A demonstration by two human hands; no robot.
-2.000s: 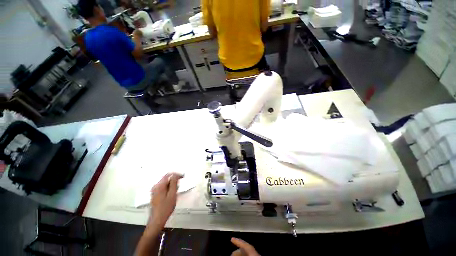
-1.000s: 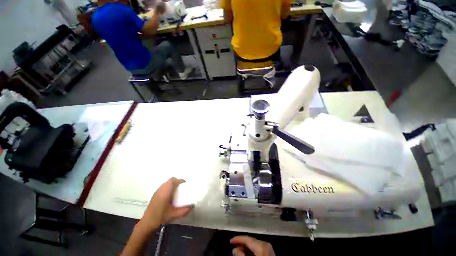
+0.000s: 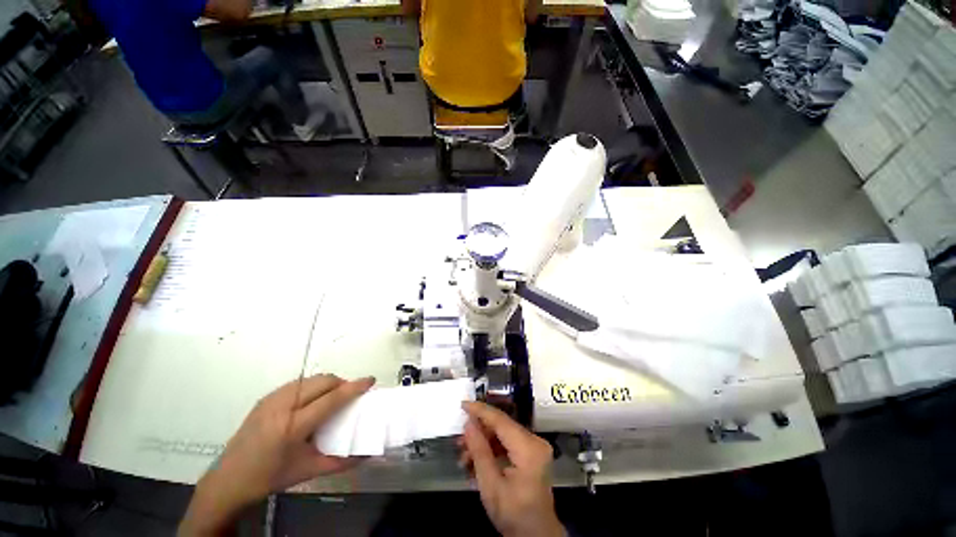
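Note:
Several overlapping white cut pieces point(image 3: 404, 412) are fanned out in front of the feed area of the sewing machine point(image 3: 671, 404). My left hand point(image 3: 278, 435) holds the left end of the fan between thumb and fingers. My right hand point(image 3: 508, 462) pinches its right end beside the dark and silver metal parts. The machine has a white slanting arm, a round silver top knob point(image 3: 486, 242) and a black lever point(image 3: 558, 307). A loose heap of white finished pieces point(image 3: 681, 315) lies over the machine body.
A yellow-handled tool point(image 3: 152, 277) lies at the table's left, by a dark red edge. A black machine part point(image 3: 23, 315) shows at far left. Tied white bundles point(image 3: 886, 320) stand at the right. Two seated people, in blue point(image 3: 163, 52) and yellow point(image 3: 472, 52), are beyond the table.
My left hand now holds a fan of white pieces. My right hand has come up from the table's front edge and taken the fan's right end. The view has shifted.

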